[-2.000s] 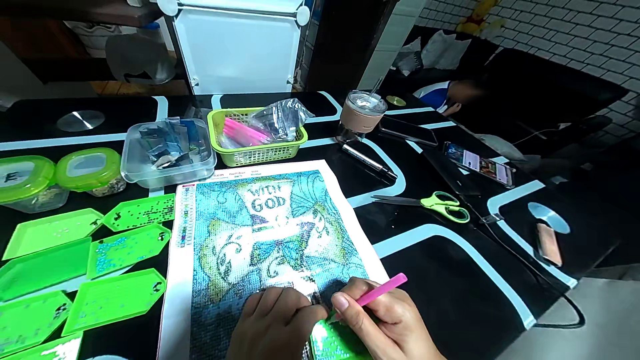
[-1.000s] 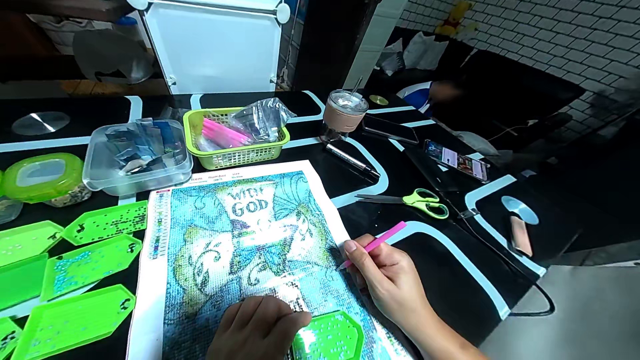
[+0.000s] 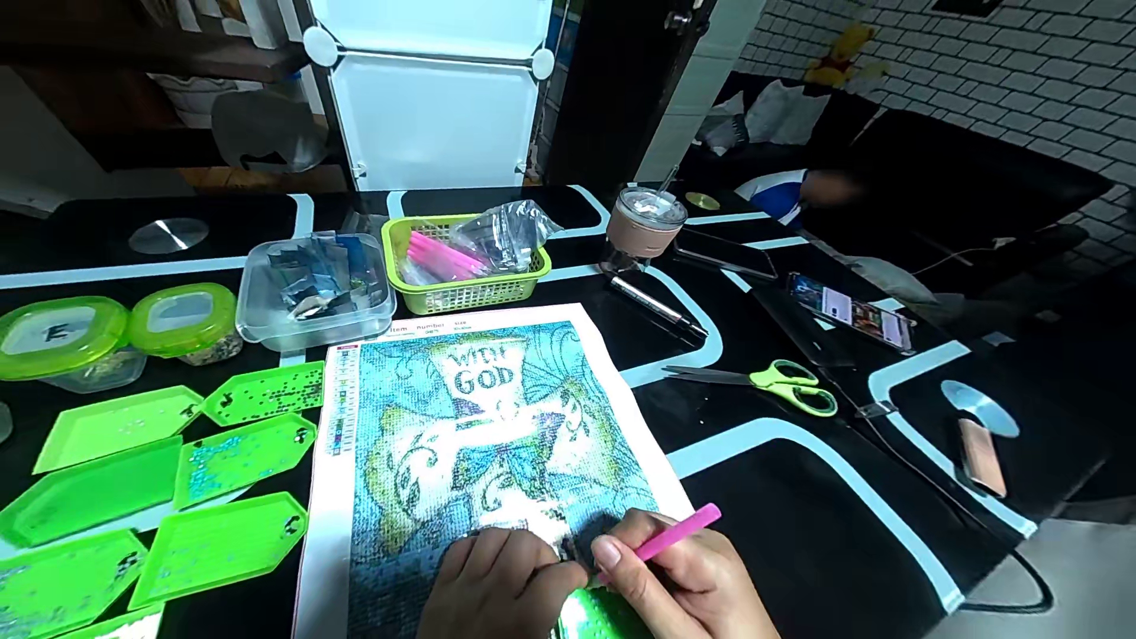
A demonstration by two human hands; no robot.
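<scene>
A diamond painting canvas [image 3: 497, 426] with a white border lies on the black table. My right hand [image 3: 683, 577] grips a pink applicator pen [image 3: 679, 532], its tip low over a green bead tray [image 3: 599, 614] at the canvas's lower edge. My left hand [image 3: 506, 586] rests on the lower canvas, its thumb side against that tray; whether its fingers hold the tray is hidden. Several more green bead trays [image 3: 222, 546] with small beads stand left of the canvas.
Behind the canvas are a green basket [image 3: 470, 295] with pink pens, a clear plastic container [image 3: 315, 328] and green-lidded tubs [image 3: 182, 319]. Scissors [image 3: 790, 386], a lidded cup [image 3: 648, 222], a phone [image 3: 852, 311] and a cable [image 3: 932, 497] are to the right. A person [image 3: 790, 191] is beyond the table.
My right hand with the pink pen has moved from the canvas's right side back down to the green tray beside my left hand.
</scene>
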